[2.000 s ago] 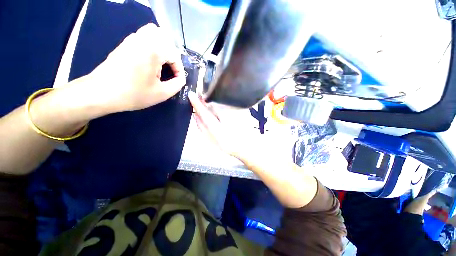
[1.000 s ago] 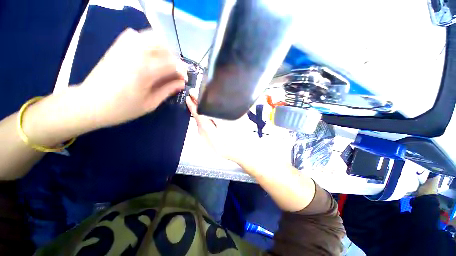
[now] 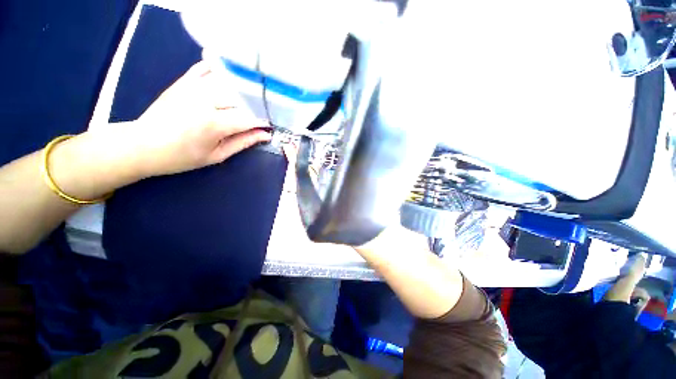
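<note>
A navy garment piece (image 3: 193, 215) lies on the white table and hangs over its near edge. My left hand (image 3: 196, 126) is on its upper part, thumb and fingertips holding the cloth beside the presser foot (image 3: 285, 138). A small dark care label (image 3: 271, 149) shows at those fingertips, partly covered. The machine head (image 3: 356, 178) stands over the work, with a dark thread running down to the foot. My right hand (image 3: 382, 255) is mostly hidden behind the head; its wrist shows, and a fingertip shows by the cloth's right edge. Its grip is hidden.
A measuring strip (image 3: 319, 271) runs along the near table edge. Right of the head are a crinkled clear bag (image 3: 471, 228), a black box (image 3: 537, 246) and a blue object (image 3: 548, 224). Another person's hand (image 3: 626, 277) and dark sleeve show at lower right.
The view has shifted, and the machine head now covers more of my right hand and hides the black strips. My left fingers have lowered and straightened against the cloth by the foot.
</note>
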